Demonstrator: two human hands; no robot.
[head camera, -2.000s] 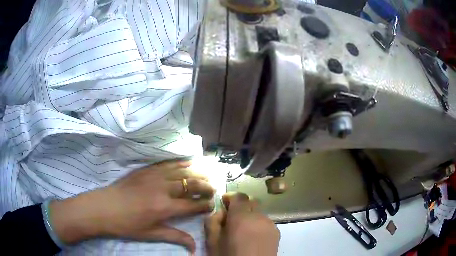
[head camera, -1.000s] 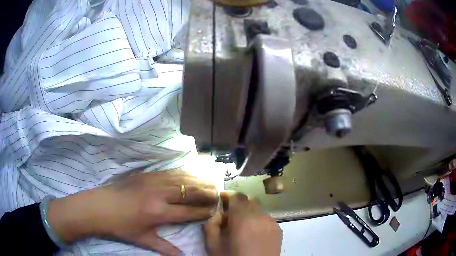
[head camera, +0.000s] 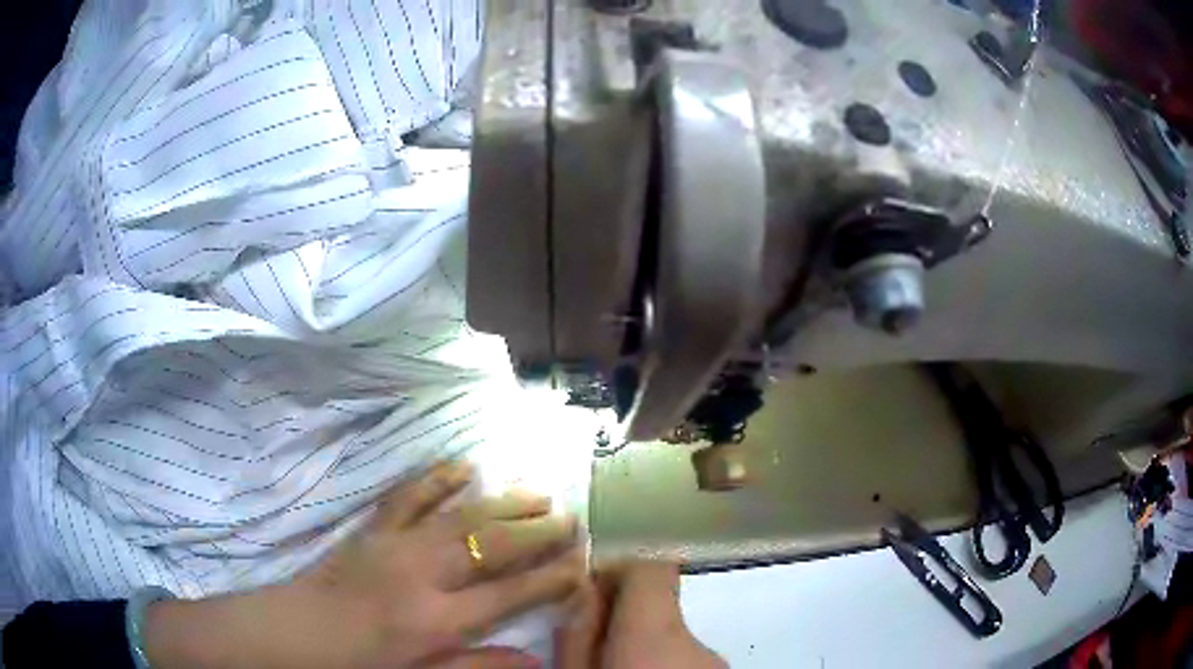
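Observation:
A white garment piece with thin dark stripes (head camera: 223, 157) lies in a large soft heap left of the sewing machine (head camera: 837, 183) and runs under its lit head. My left hand (head camera: 393, 575), with a ring, lies spread and flat on the cloth, pressing it. My right hand (head camera: 641, 621) is at the cloth's right edge, its fingertips bent together close beside my left fingertips and cut off by the lower picture edge. The cloth edge seems pinched there, but the fingers hide it. The presser foot area (head camera: 599, 438) is partly lost in glare.
Black fabric shears (head camera: 1001, 484) lie on the machine bed (head camera: 811, 484), their loops over its front edge. Dark thread snips (head camera: 945, 582) and a small brown square (head camera: 1041, 575) lie on the white table (head camera: 811, 627). A thread runs above the machine arm.
Both hands have moved down, towards me, away from the machine head. The cloth under the head has shifted slightly, and the machine sits slightly higher in view.

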